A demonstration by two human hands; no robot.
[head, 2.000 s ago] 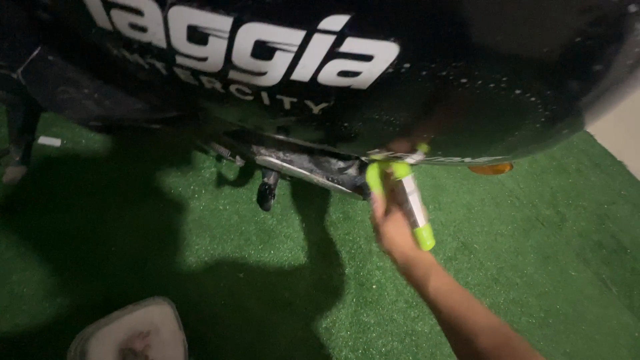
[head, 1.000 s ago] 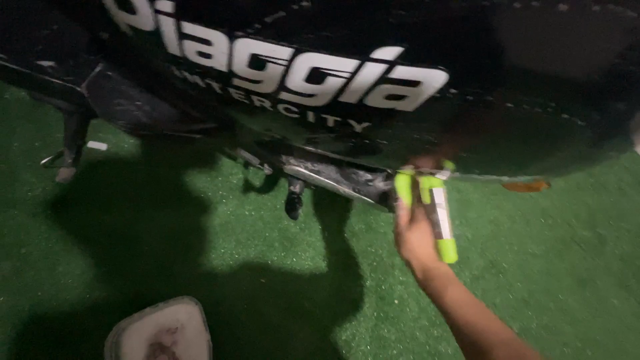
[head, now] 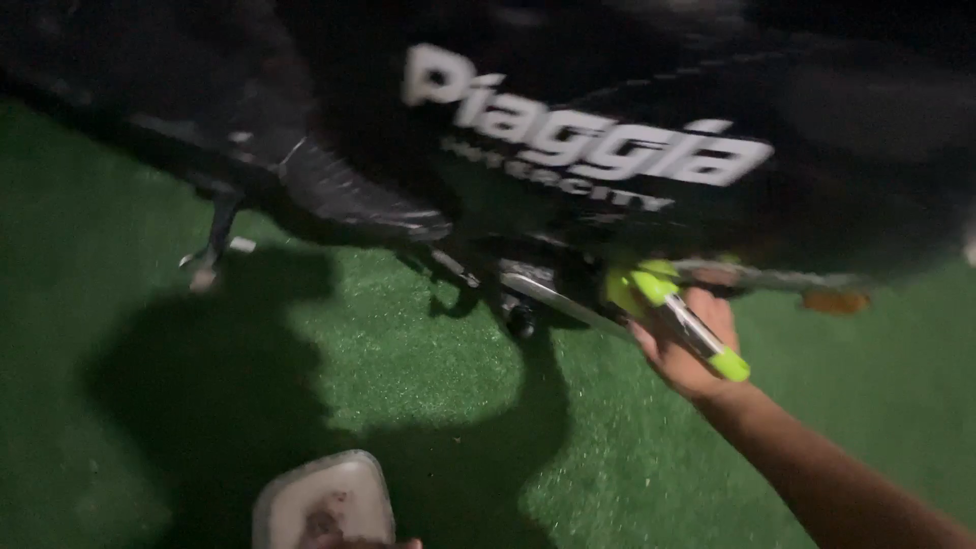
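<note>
My right hand (head: 695, 347) grips a lime-green tool with a silver-grey handle (head: 690, 324), its kind unclear from blur. The tool's head is at the lower edge of a black vehicle body panel (head: 762, 221) with white lettering, beside a long metal bar (head: 560, 301) under the panel. Whether the head touches the panel is hard to tell. At the bottom edge, a small part of my left hand (head: 381, 544) shows at the rim of a pale shallow container (head: 375, 476) with reddish-brown marks inside; most of that hand is out of view.
Green artificial turf (head: 427, 351) lies below the vehicle. A black rounded fitting (head: 521, 320) sticks out under the bar. Farther left, a stand-like leg (head: 221, 221) reaches down near a small white piece (head: 242, 244). An orange lamp or reflector (head: 835, 302) sits at the panel's lower right.
The view has shifted, bringing more of the vehicle's left part in. My right hand keeps the green tool at the panel's lower edge, its handle now slanting more.
</note>
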